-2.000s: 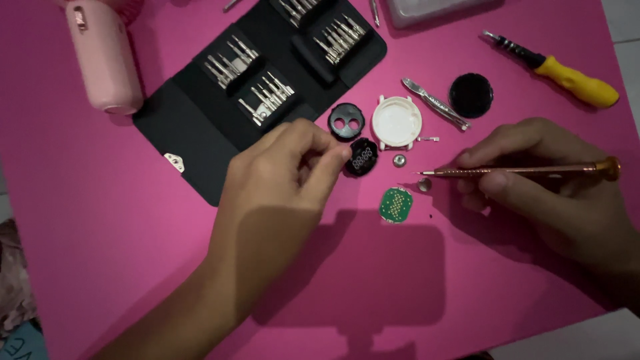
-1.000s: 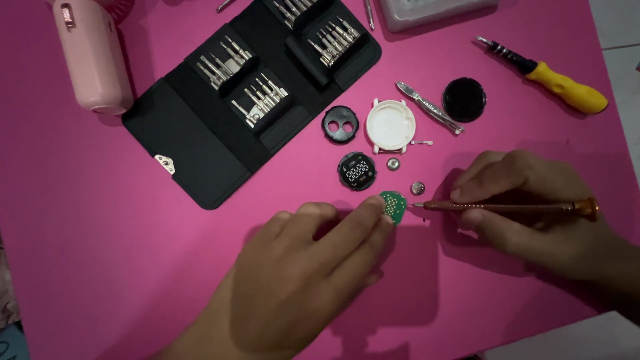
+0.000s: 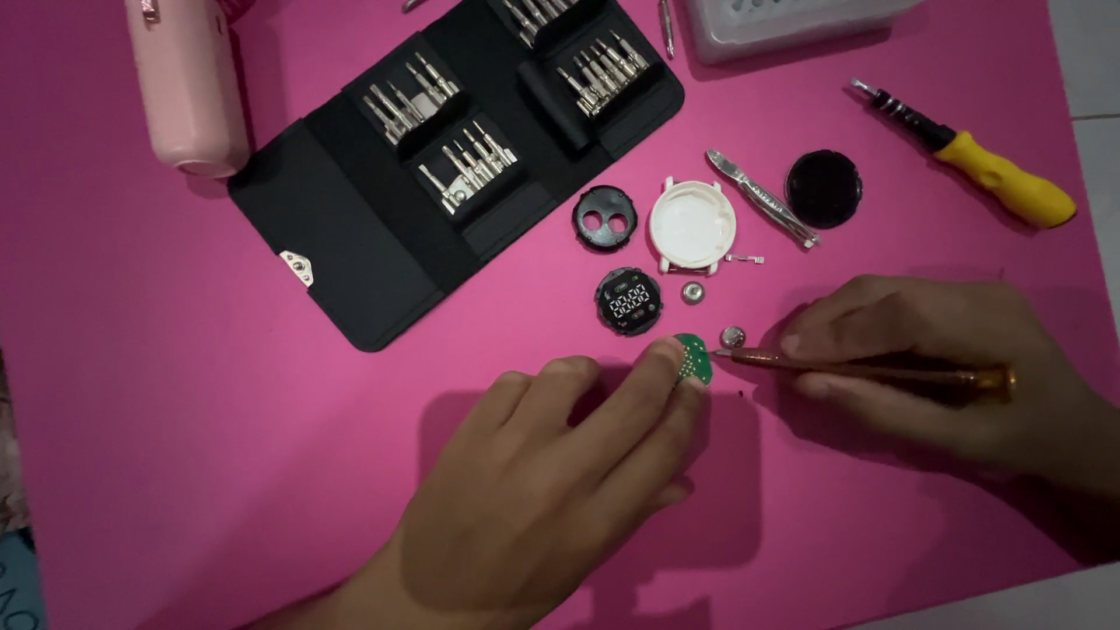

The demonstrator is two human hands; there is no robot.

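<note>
The fingertips of my left hand rest on a small green circuit board and cover its left side. My right hand grips a slim precision screwdriver, whose tip is at the board's right edge. Just above the tip lies a button cell, and another button cell is under the white watch case. A round digital display module sits above my left fingers. Beyond it is a black round holder with two holes. A small metal contact strip lies beside the case.
A black fold-out case of screwdriver bits lies upper left, beside a pink cylindrical device. Metal tweezers, a black disc and a yellow-handled screwdriver are at the upper right. A translucent plastic box stands at the top.
My left hand has moved from the display module down onto the circuit board. The screwdriver tip in my right hand has moved to the board's edge.
</note>
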